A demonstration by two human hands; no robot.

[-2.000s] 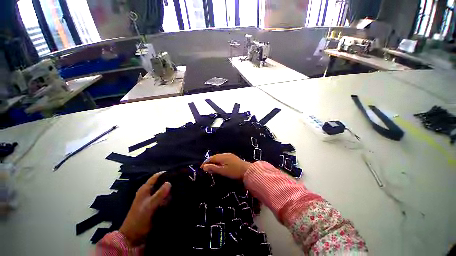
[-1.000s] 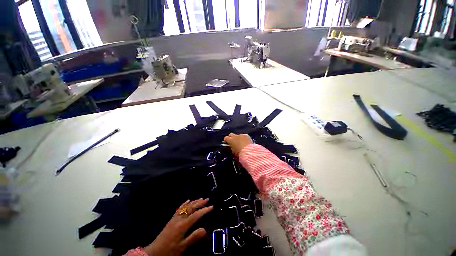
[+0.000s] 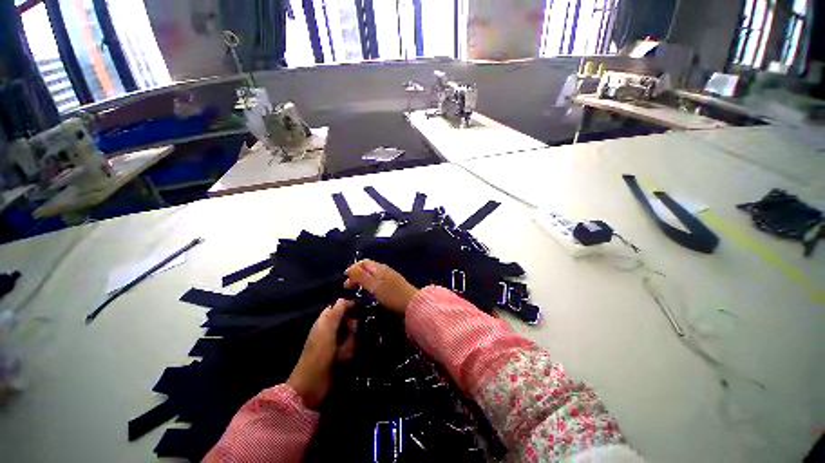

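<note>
A large heap of black webbing straps [image 3: 262, 335] lies on the white tabletop in front of me, with shiny rectangular rings [image 3: 385, 439] mostly along its right side and near edge. My left hand [image 3: 324, 351] is at the middle of the heap, fingers curled at a black strap with a ring. My right hand [image 3: 381, 282] is just above and right of it, its fingertips pinched at the same place. The fingertips are partly hidden against the black, and I cannot tell whether a tool is in my right hand.
A thin dark strap [image 3: 145, 279] lies at left over a paper slip [image 3: 136, 269]. At right are a power strip [image 3: 563, 230] with a black adapter [image 3: 592, 232], a long looped strap [image 3: 689, 233], a slim pen-like tool [image 3: 665, 308] and a smaller black heap [image 3: 783, 215]. Sewing machines [image 3: 457, 101] stand beyond.
My left hand has moved up and forward from the near part of the heap. My right hand has moved left and slightly nearer, so both hands now meet at one strap.
</note>
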